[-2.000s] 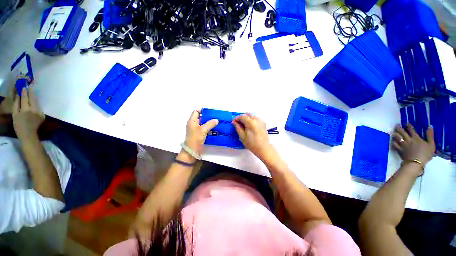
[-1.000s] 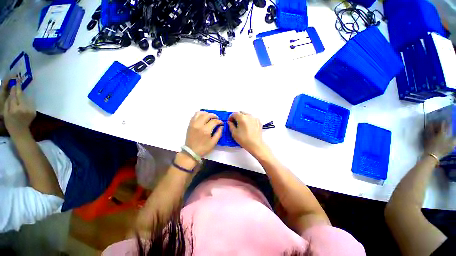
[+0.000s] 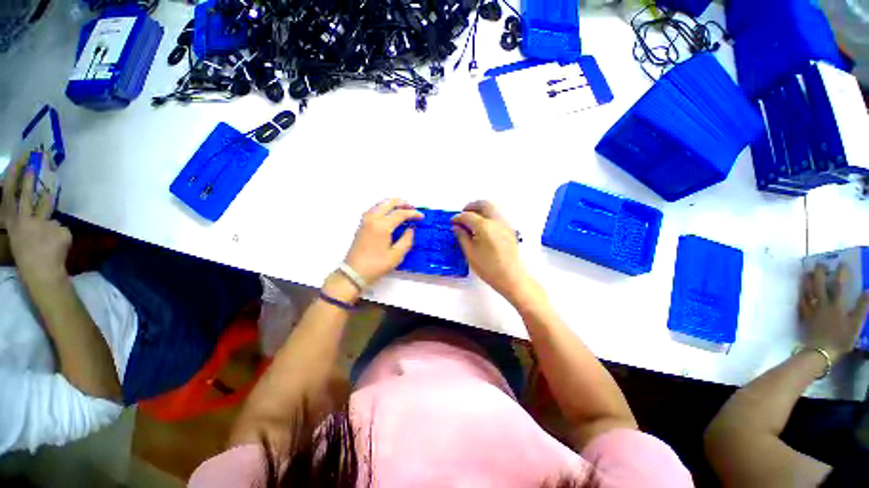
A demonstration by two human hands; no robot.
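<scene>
A blue insert tray [image 3: 436, 250] lies on the white table in front of me, its long side across my view. My left hand [image 3: 383, 238] holds its left end, fingertips on the top face. My right hand [image 3: 488, 240] holds its right end, fingers on the upper right part. Thin dark lines of a black cable show in the tray between my hands, too small to trace. A small dark tip [image 3: 518, 235] shows just right of my right hand. The tray's ends are partly hidden by my fingers.
A filled tray [image 3: 219, 172] lies left, a black cable heap [image 3: 353, 43] at the far side. An open printed sleeve [image 3: 545, 93], a leaning tray stack [image 3: 681, 129] and two tray piles [image 3: 602, 229] [image 3: 706, 289] are at right. Retail boxes [image 3: 810, 129] stand far right. Neighbours' hands [image 3: 38, 233] [image 3: 831, 310] work both sides.
My hands have moved apart along the tray, showing more of its middle. The cable end sticking out at right is now mostly hidden. The right neighbour's hand has moved onto a box.
</scene>
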